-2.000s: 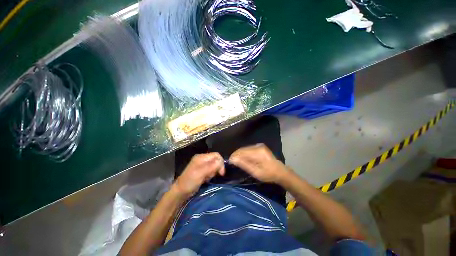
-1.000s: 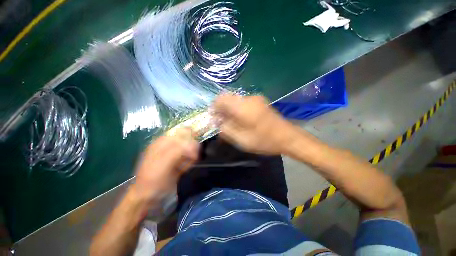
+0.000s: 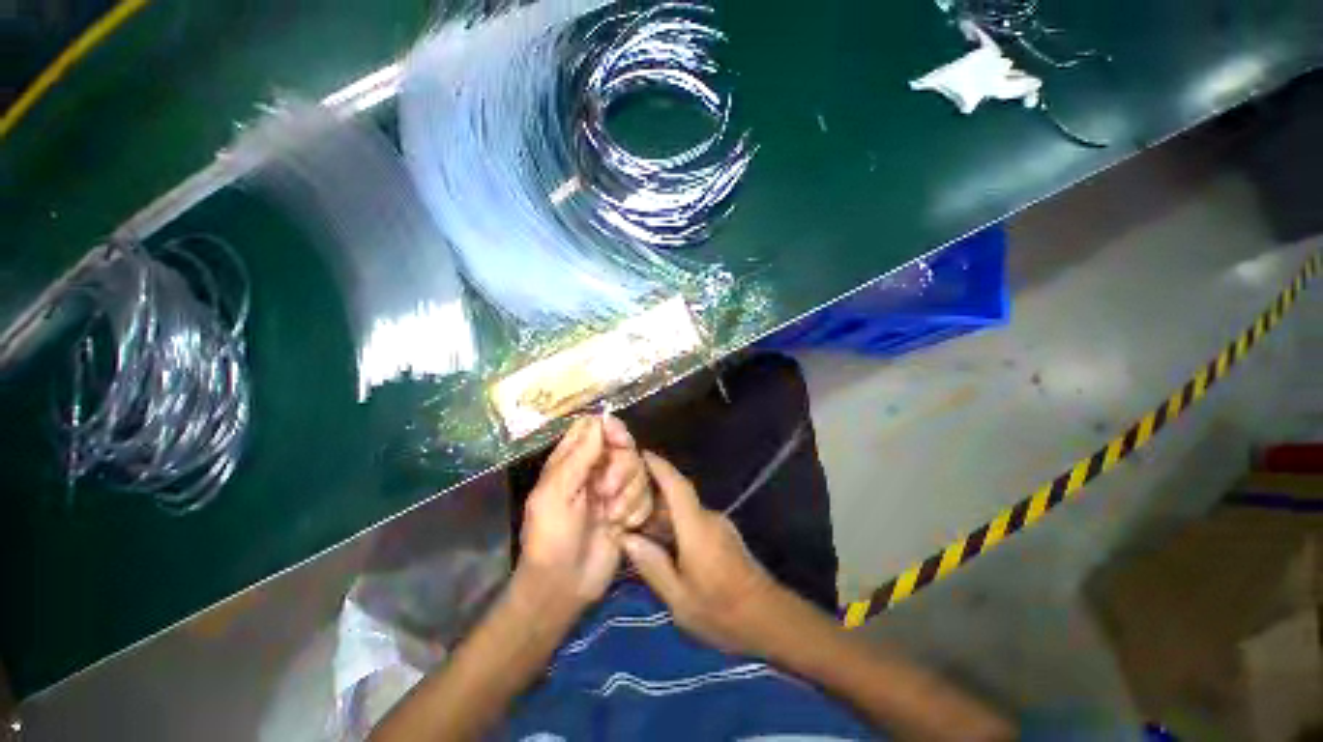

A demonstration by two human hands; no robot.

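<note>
My left hand (image 3: 570, 500) and my right hand (image 3: 694, 548) are together over my lap, just below the bench edge, in front of the small cream-yellow tray (image 3: 598, 368). The left fingertips are pinched around something too small to make out, with a bright speck at the tips. A thin grey wire (image 3: 769, 471) runs out to the right from my right hand over the dark cloth on my lap. The right fingers are curled beside the left ones; their grip is partly hidden.
A large pale bundle (image 3: 486, 181), a smaller pale bundle (image 3: 380, 247), a coiled wire bundle (image 3: 697, 203) and a loose wire pile (image 3: 167, 384) lie on the green bench. A white scrap (image 3: 981, 76) lies at upper right. A blue bin (image 3: 921, 312) is under the bench edge.
Both hands have moved from over the tray back towards my lap and come together. The tray is uncovered again, and a thin wire now shows trailing to the right.
</note>
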